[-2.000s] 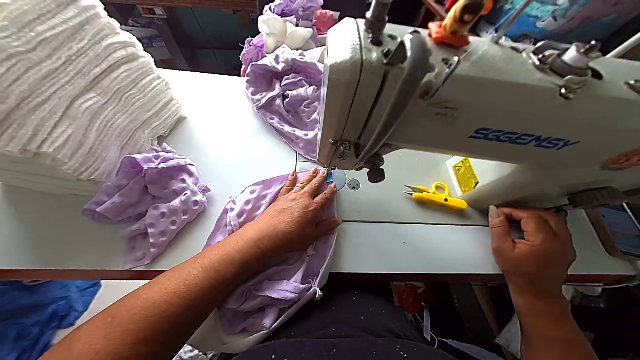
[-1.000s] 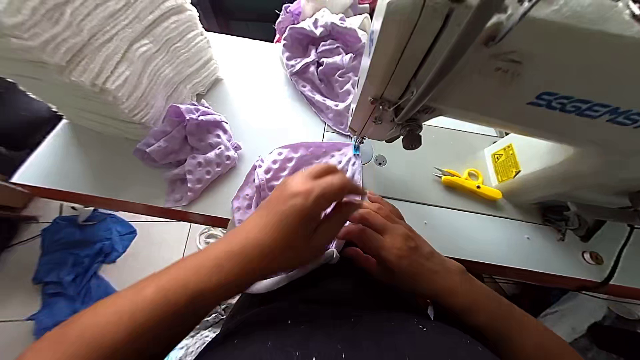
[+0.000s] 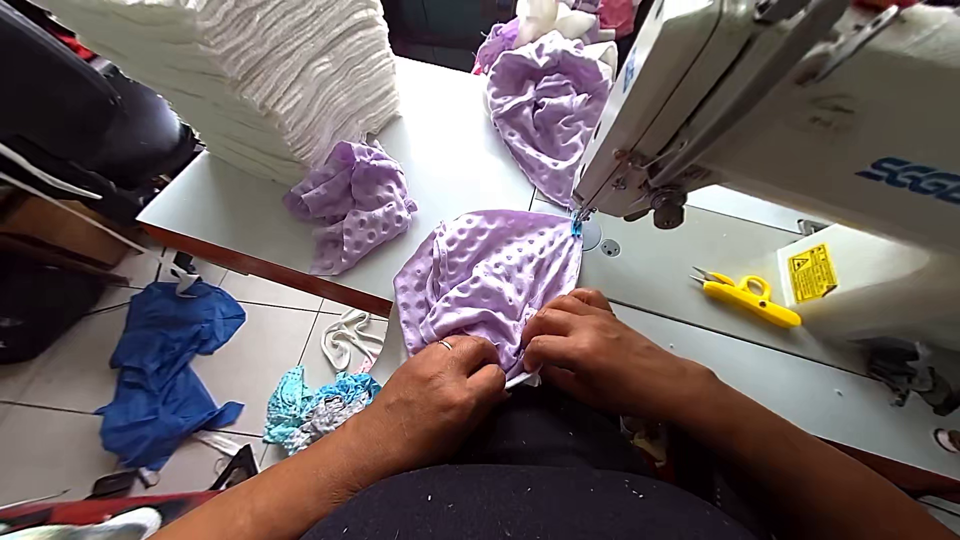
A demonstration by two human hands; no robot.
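A lilac dotted fabric piece (image 3: 495,262) lies over the table's front edge, its far right corner under the presser foot (image 3: 583,216) of a white sewing machine (image 3: 795,112). My left hand (image 3: 450,390), with a ring on one finger, grips the fabric's near edge. Close beside it on the right, my right hand (image 3: 592,349) pinches the same edge. White material shows under the lilac along that edge. The fingertips are partly hidden by the folds. Yellow thread snips (image 3: 750,298) lie on the machine bed, right of my right hand.
A tall stack of white cloth (image 3: 300,82) stands at the back left, with a crumpled lilac piece (image 3: 360,202) before it. More lilac fabric (image 3: 551,105) lies behind the needle. Blue cloth (image 3: 169,367) and turquoise scraps (image 3: 322,401) are on the floor.
My right hand has come from the machine bed's right side to the fabric. My left hand has left the presser foot for the near edge. The view has shifted left.
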